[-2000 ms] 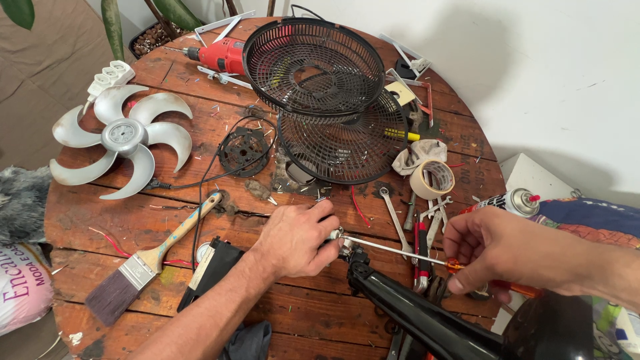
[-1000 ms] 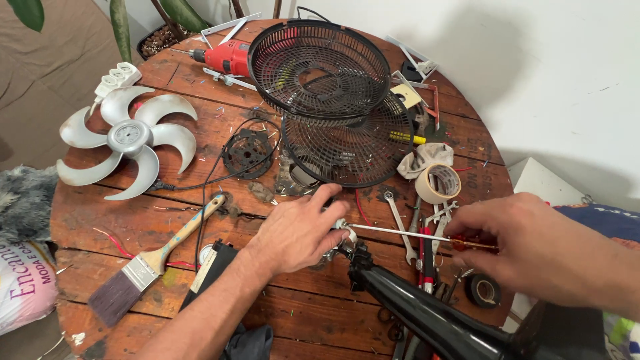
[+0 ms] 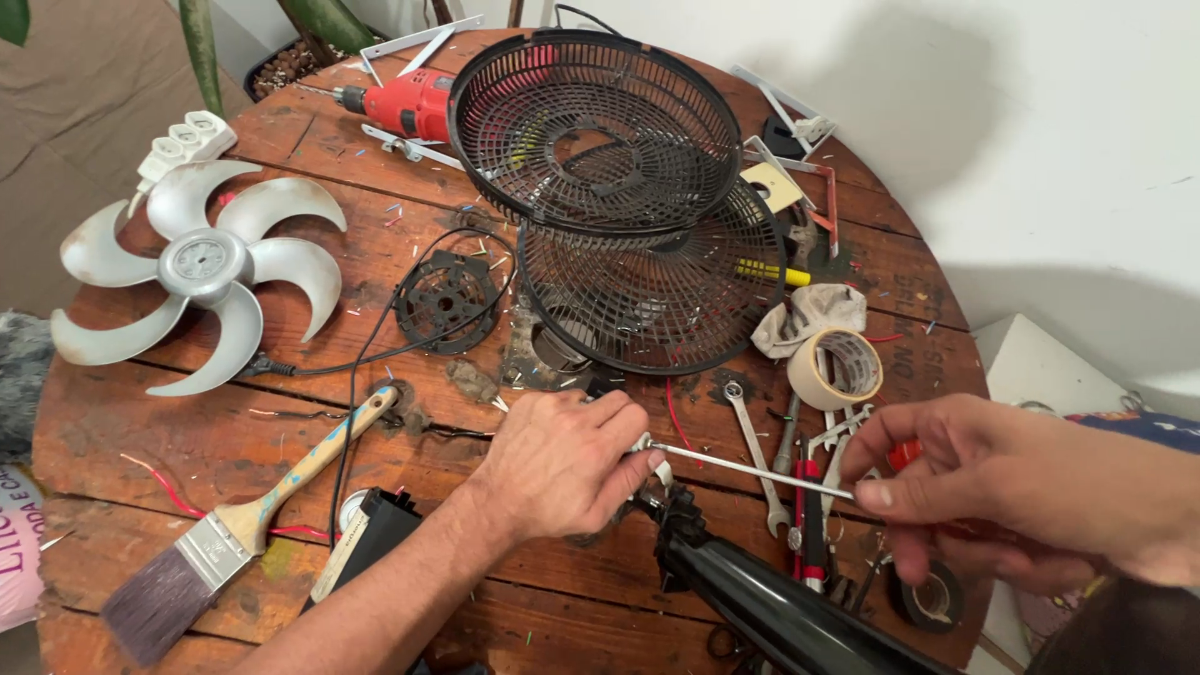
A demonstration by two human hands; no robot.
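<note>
My left hand (image 3: 572, 459) is closed around a small metal fan part, mostly hidden under its fingers, at the top end of a black fan column (image 3: 778, 591). My right hand (image 3: 975, 478) holds a long screwdriver near its handle; the metal shaft (image 3: 750, 467) runs left, its tip meeting the part at my left fingertips. The handle is largely hidden by the right hand. Beyond the hands lie two black fan grilles (image 3: 647, 291), one partly over the other. A grey fan blade (image 3: 202, 267) rests at the left.
Around the hands are a paintbrush (image 3: 239, 525), a combination wrench (image 3: 757, 455), masking tape (image 3: 834, 368), a roll of black tape (image 3: 928, 598) and a round black plastic part (image 3: 448, 302). A red drill (image 3: 408, 105) and a white power strip (image 3: 187, 145) lie farther back, with loose wires across the wooden table.
My right hand's grip on the screwdriver has shifted, with the fingers more spread than a second ago. My left hand stays at the metal part.
</note>
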